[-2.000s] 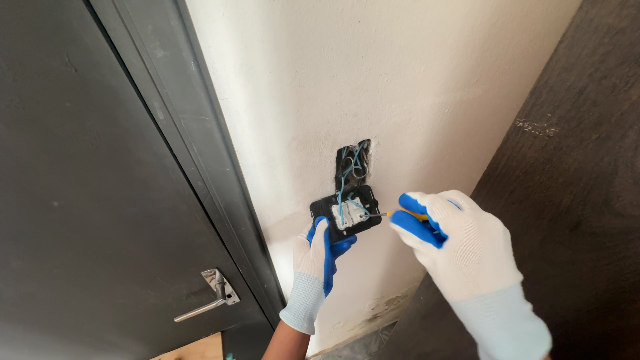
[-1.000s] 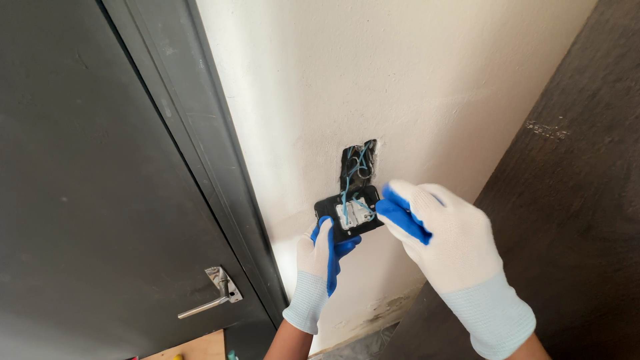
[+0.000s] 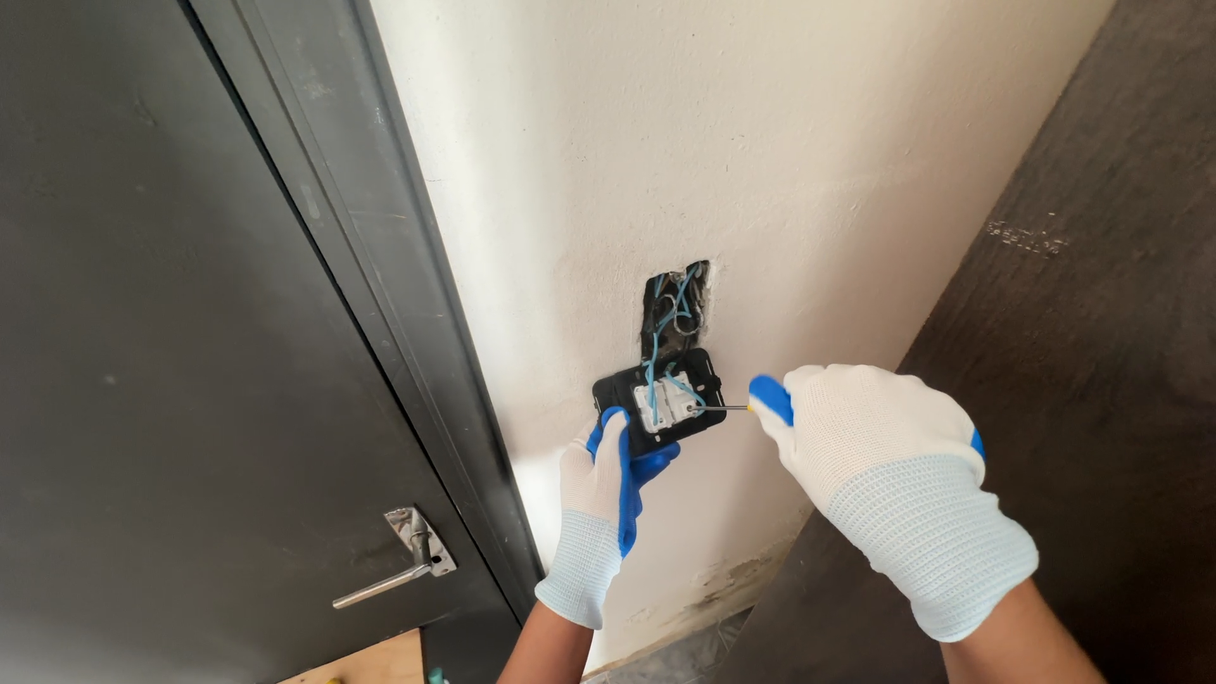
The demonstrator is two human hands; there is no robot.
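Both hands wear white knitted gloves with blue-coated palms. My left hand [image 3: 608, 484] grips the lower left edge of a black switch mounting frame [image 3: 619, 389] with white modules [image 3: 668, 403] in it, seen from the wired rear. Thin blue wires [image 3: 652, 356] run from the modules up into a rectangular wall box [image 3: 676, 309] just above. To the right, my right hand [image 3: 855, 427] is closed around a screwdriver, its handle mostly hidden by the glove. The screwdriver's thin shaft [image 3: 727, 408] points left, with its tip at the right-hand module.
A dark grey door with a metal lever handle [image 3: 385, 584] and its frame [image 3: 380, 171] stand at the left. A dark brown panel [image 3: 1064, 313] leans across the right side. A wooden board [image 3: 380, 660] lies at the bottom left. The pale wall [image 3: 760, 114] has stained, damaged plaster low down.
Since one second ago, my right hand has drawn back to the right from the frame, and the screwdriver's shaft shows again. My left hand still holds the frame.
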